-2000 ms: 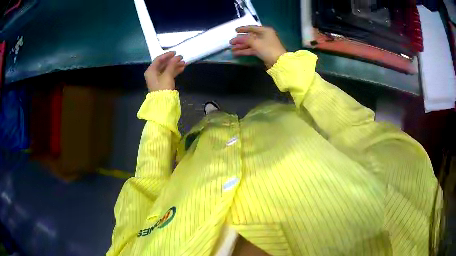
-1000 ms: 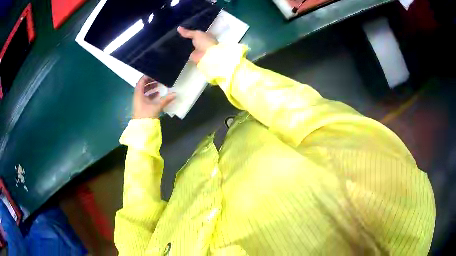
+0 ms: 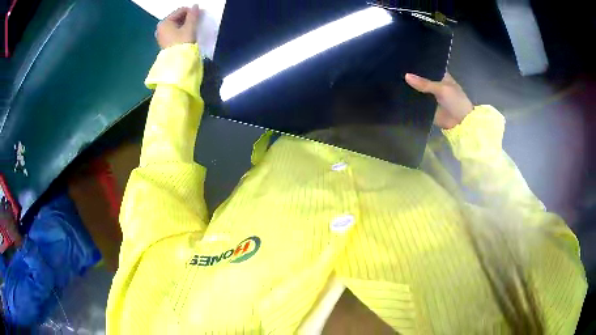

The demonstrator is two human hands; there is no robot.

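A glossy black display panel (image 3: 327, 98) is held up in front of my chest, tilted, with a bright light strip reflected across it. My right hand (image 3: 451, 101) grips its right edge, thumb on the face and fingers behind. A thin strip with small parts runs along the panel's top right edge. My left hand (image 3: 178, 27) is at the top left, fingers pinched at a white sheet (image 3: 209, 29) on the bench. The sheet is cut off by the frame's top and partly hidden behind the panel.
The green bench top (image 3: 78, 72) curves along the left. A red-edged item (image 3: 8, 219) is at the far left edge. A person's blue sleeve (image 3: 49, 255) shows at the lower left. A pale strip (image 3: 524, 39) stands at the upper right, beyond the panel.
The black panel has come off the white sheet and moved right and towards my chest in my right hand. My left hand has moved up in view and stays at the sheet.
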